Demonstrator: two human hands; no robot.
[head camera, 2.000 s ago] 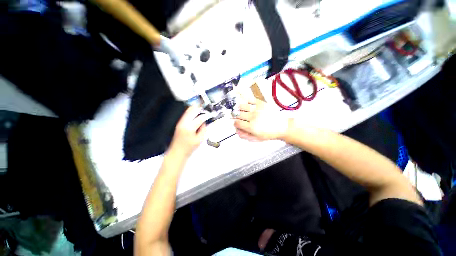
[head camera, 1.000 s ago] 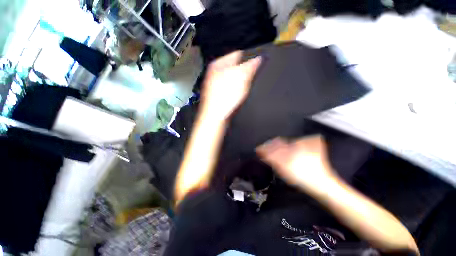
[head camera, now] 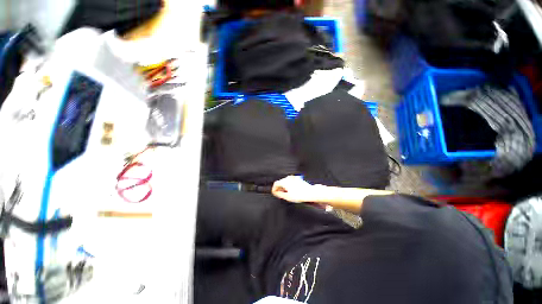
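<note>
My right hand [head camera: 291,189] reaches in from the right over the black cloth at my lap, its fingers curled and close together at a dark edge. It is blurred, and I cannot tell whether the fingers grip cloth. Stacked black pieces [head camera: 342,139] lie just beyond the hand, beside another dark rounded mass [head camera: 252,139]. My left hand is not in view.
The white machine table [head camera: 172,249] runs along the left, with red-handled scissors [head camera: 134,182], a tan strip [head camera: 125,214] and a clear tray or bag [head camera: 164,119] on it. A blue crate [head camera: 224,56] holds black cloth; another blue crate [head camera: 419,127] holds striped cloth.
The view has swung to the right, from the large black panel to the table's right end and crates. My left hand has left the picture; my right hand is now at the black cloth.
</note>
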